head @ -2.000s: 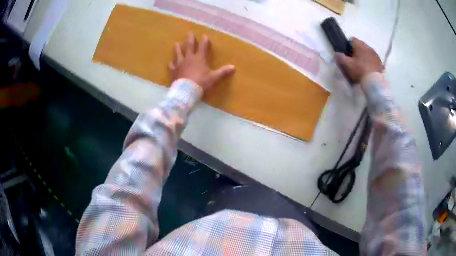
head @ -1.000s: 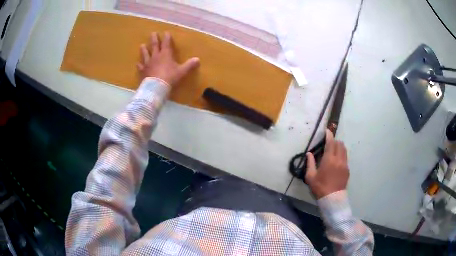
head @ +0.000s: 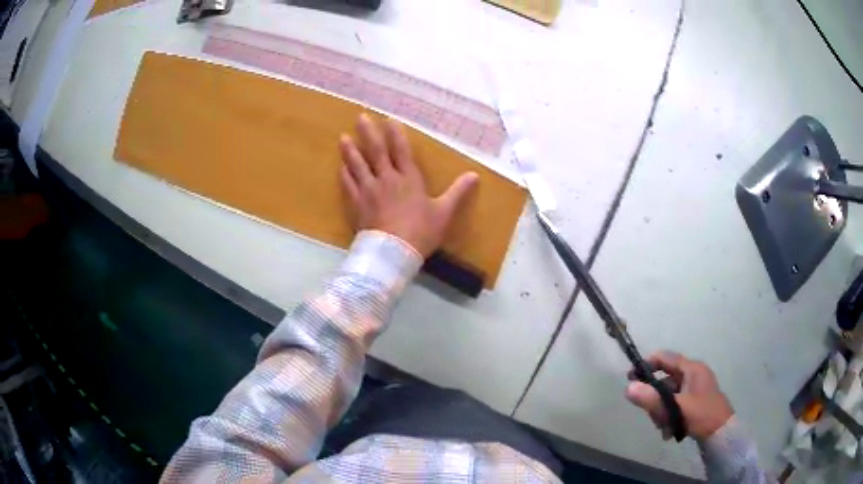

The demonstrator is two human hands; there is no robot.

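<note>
The long tan-orange card pattern (head: 255, 123) lies flat with a thin white rim of fabric along its edges. My left hand (head: 393, 189) is spread flat on the pattern, right of its middle. A black weight (head: 456, 274) lies on the pattern's near right edge, partly hidden by my left hand and wrist. My right hand (head: 686, 395) holds the shears (head: 606, 312) by the black handles. The blades look closed and point up-left, the tips close to the pattern's far right corner and a narrow white strip (head: 539, 184).
A clear ruler with a pink-red grid (head: 360, 83) lies beyond the pattern. Small metal tools (head: 203, 9), a dark object (head: 339, 3) and a tan card (head: 530, 8) are at the far edge. A grey metal base plate (head: 800, 213) stands right. The pale table (head: 606, 142) has a seam.
My right hand has lifted the shears off the table and swung the blades toward the pattern's right corner. My left hand has slid right along the pattern, beside the weight laid down earlier.
</note>
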